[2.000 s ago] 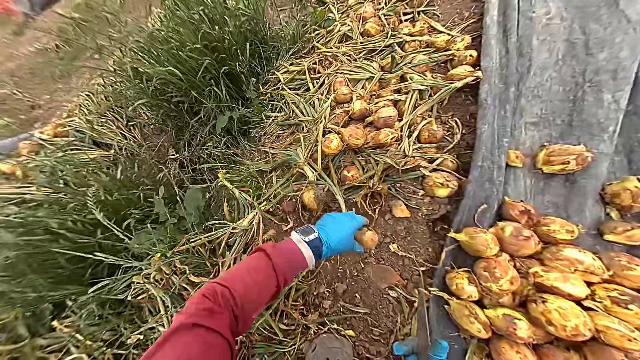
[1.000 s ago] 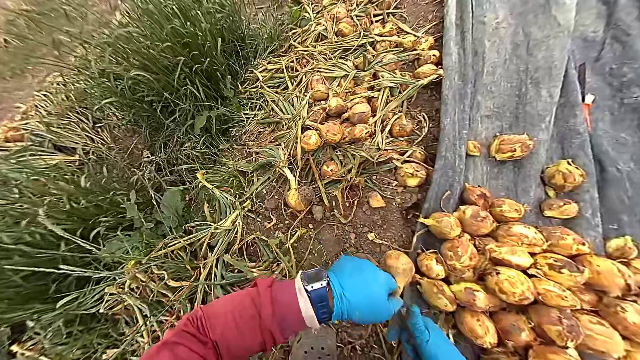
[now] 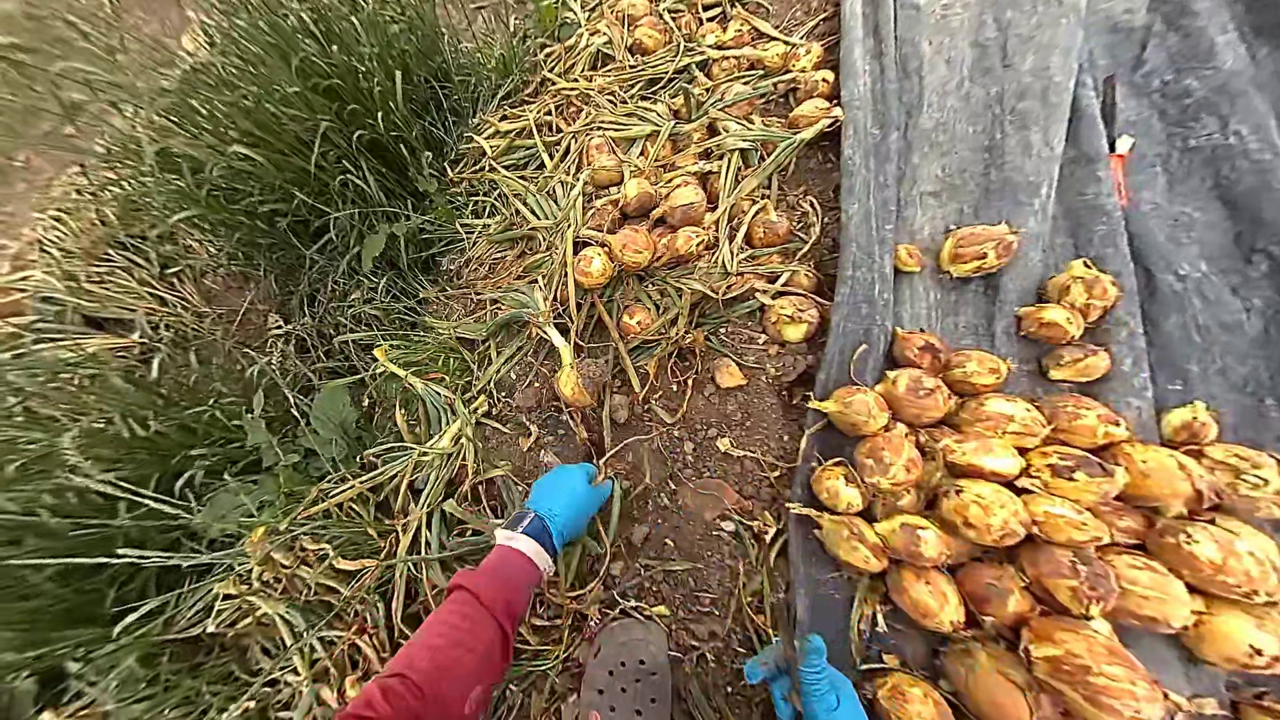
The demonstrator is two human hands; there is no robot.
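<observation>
My left hand (image 3: 568,503), in a blue glove with a watch at the wrist, is low over the soil among dry onion leaves. Its fingers are bent down at thin stalks; whether they grip any is hidden. One onion with its neck attached (image 3: 572,385) lies just above it. At the bottom edge my right hand (image 3: 808,682), also blue-gloved, holds a narrow, dark, blade-like tool (image 3: 788,625), partly out of view. Beside it, trimmed onions (image 3: 985,512) are heaped on a grey fabric sheet (image 3: 975,130).
Untrimmed onions with long dry tops (image 3: 685,203) lie in a row up the middle. Tall grass (image 3: 330,130) grows at the left. A perforated clog (image 3: 627,670) stands at the bottom. Farther up the sheet is a dark, thin object with an orange part (image 3: 1118,175).
My left hand held an onion beside my right hand one second ago; it has moved left to the dry leaves, and that onion is no longer in it. My hands are now apart.
</observation>
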